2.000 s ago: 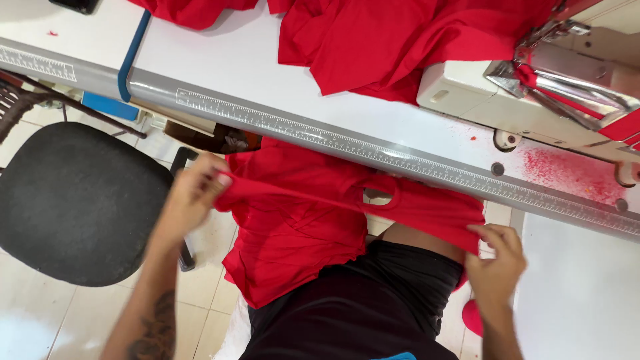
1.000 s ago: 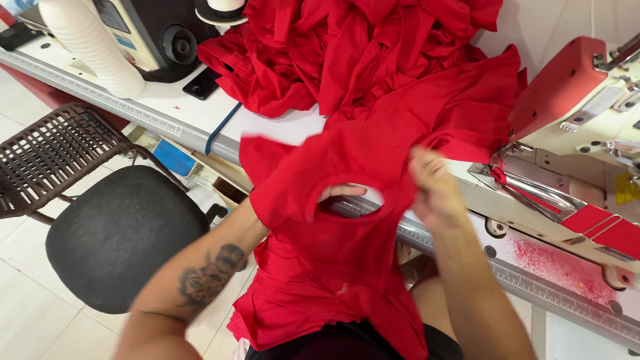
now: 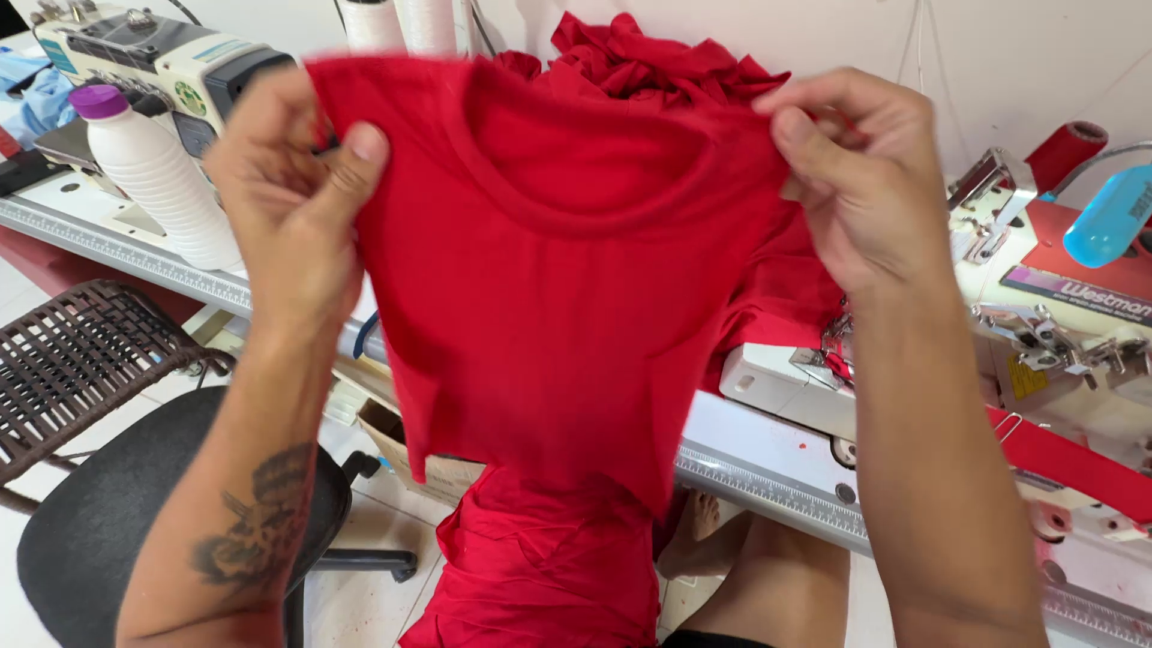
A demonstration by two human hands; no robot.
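Note:
A small red fabric shirt [image 3: 558, 315] with a round ribbed neckline hangs spread out in front of me. My left hand [image 3: 297, 180] pinches its left shoulder between thumb and fingers, while my right hand [image 3: 850, 171] grips the opposite shoulder. Both hands are raised above the table's level. More red fabric [image 3: 549, 567] lies below the shirt, over my lap. Behind the shirt a heap of red cloth [image 3: 630, 63] rests on the table, partly hidden. To the right, an industrial sewing machine [image 3: 1071, 261] has a red fabric strip [image 3: 1071, 459] running at its front.
A white ribbed bottle with a purple cap [image 3: 162, 180] stands at the left, near another sewing machine [image 3: 180, 63]. Measuring tape runs along the table edge [image 3: 765, 486]. A black chair seat [image 3: 135, 504], a woven chair [image 3: 81, 360] and a cardboard box [image 3: 432, 472] are at the lower left.
Both hands have risen with the red garment, which now hangs spread between them with its neckline upward; one second ago it was bunched around my left hand. The view has tilted up.

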